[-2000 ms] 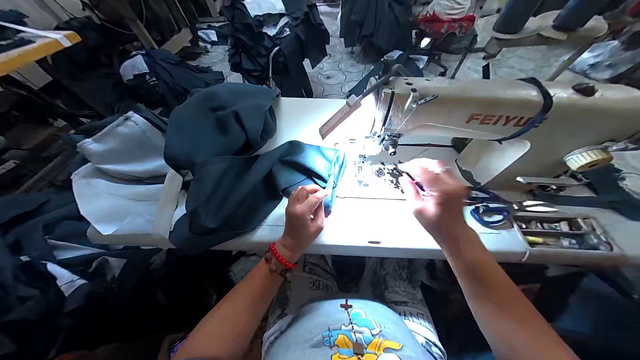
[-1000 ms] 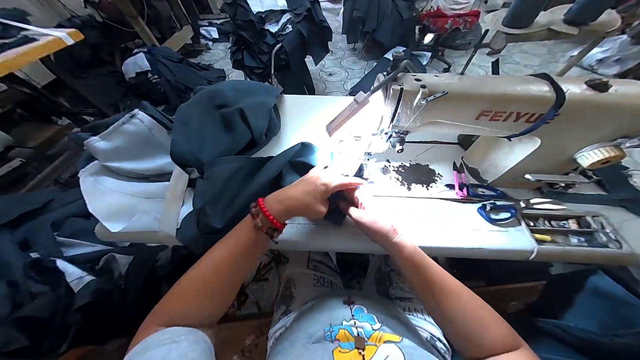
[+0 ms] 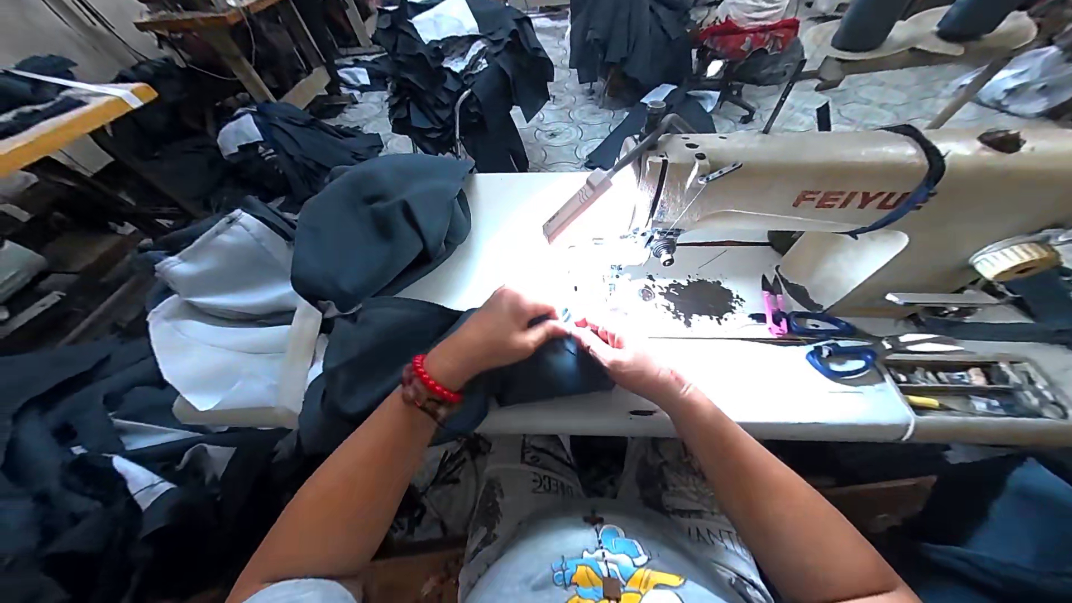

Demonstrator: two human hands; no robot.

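Observation:
Dark fabric [image 3: 553, 373] lies on the white sewing table [image 3: 502, 218], left of and in front of the sewing machine [image 3: 770, 184]. My left hand [image 3: 502, 331], with a red beaded bracelet at the wrist, pinches the fabric's upper edge. Close beside it, my right hand [image 3: 624, 356] grips the same edge between thumb and fingers. The machine's needle area [image 3: 662, 249] is up and to the right of both hands, brightly lit. Pink-handled thread snips [image 3: 773, 308] and blue-handled scissors [image 3: 846, 358] lie farther right on the table, touched by neither hand.
A bundle of dark cloth [image 3: 381, 226] and white cloth pieces [image 3: 230, 322] cover the table's left end. A lamp bar [image 3: 578, 205] hangs over the table beside the machine head. A tray of small parts [image 3: 976, 389] is set in the right front edge. More dark garments [image 3: 75, 469] are heaped at left.
My right hand has moved left from the needle area to the fabric beside my left hand. The pink-handled snips now lie on the table. The fabric edge has come away from the needle area.

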